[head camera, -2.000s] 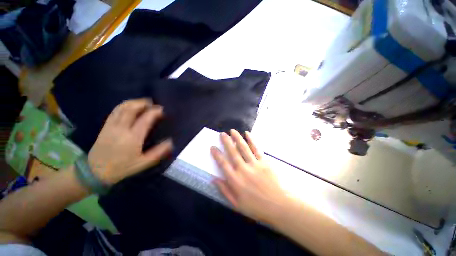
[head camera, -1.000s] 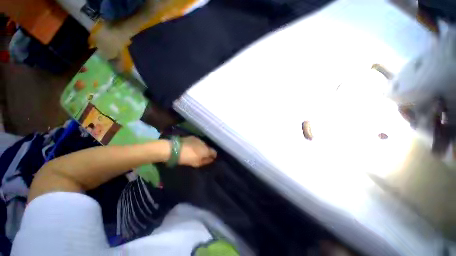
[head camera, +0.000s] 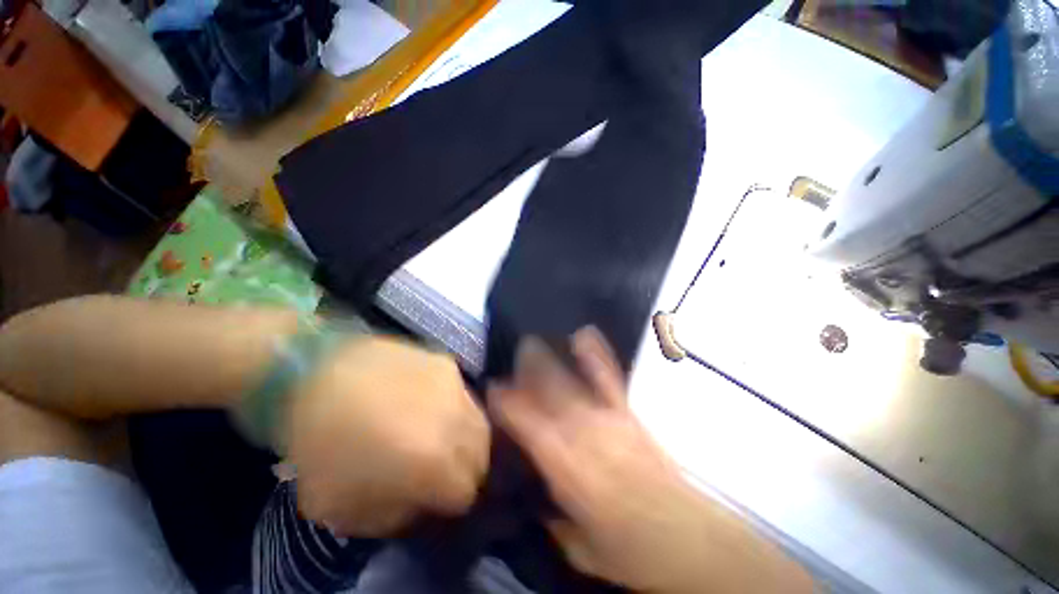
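Observation:
A long dark cut panel (head camera: 604, 232) lies over the white table, running from the top down across the front edge toward the lap. My right hand (head camera: 592, 435), blurred, is on the panel at the table's front edge; whether its fingers grip the cloth cannot be told. My left hand (head camera: 389, 429), blurred, with a green bracelet at the wrist, is in front of the edge over the dark cloth; its fingertips are hidden. Stacked dark panels (head camera: 406, 163) lie flat to the left of the panel.
The sewing machine head (head camera: 964, 174) stands at right, its lamp glaring on the bed. The ruler-marked table edge (head camera: 432, 319) runs diagonally. A green printed cloth (head camera: 207, 258), denim-blue cloth (head camera: 250, 58), a brown board with yellow tape (head camera: 348, 102) and an orange box (head camera: 79, 84) are at left.
The small dark piece seen on the table two seconds ago is gone from there. A long panel now lies across the table, bare there one second ago. My right hand has returned to view; both hands are nearer together.

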